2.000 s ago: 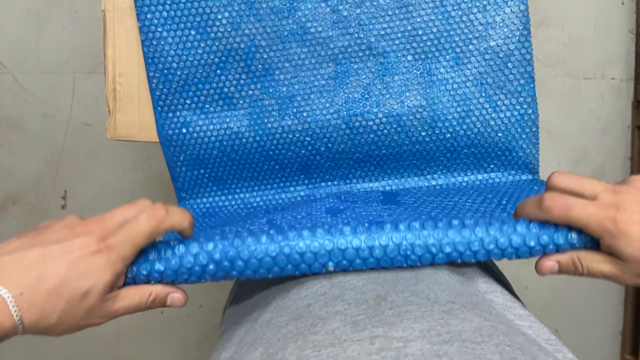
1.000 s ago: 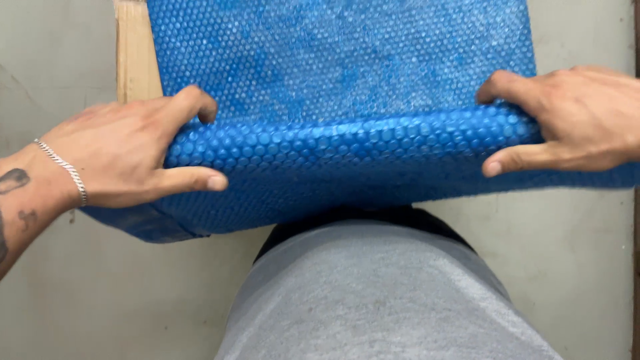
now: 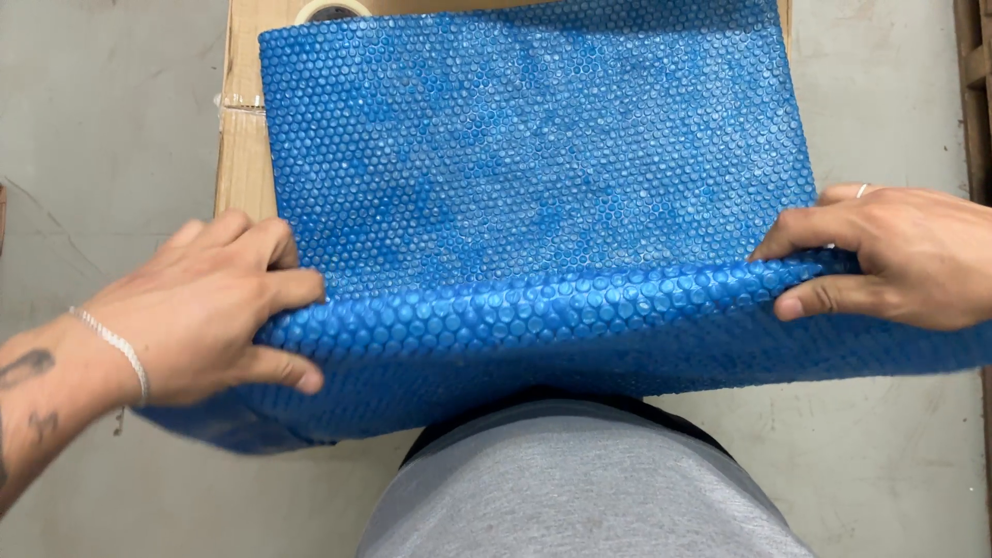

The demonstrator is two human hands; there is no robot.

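Note:
Blue bubble wrap (image 3: 542, 155) lies over a cardboard surface, its near part folded up into a thick crosswise edge and hanging down towards my body. At the left end of that fold, my left hand (image 3: 225, 302) grips the wrap, thumb below and fingers on top. My right hand (image 3: 891, 256) pinches the fold's right end between thumb and fingers. What lies under the sheet is hidden.
Cardboard (image 3: 246, 155) shows along the sheet's left side. Behind the far left corner, a roll of tape (image 3: 333, 11) is partly covered. A wooden pallet-like edge (image 3: 975, 70) stands at the far right. My shirt front fills the bottom middle.
The sheet's far edge and the tape roll have come into view. Two seconds ago the wrap lay flat behind the held edge without the hanging part now seen below it.

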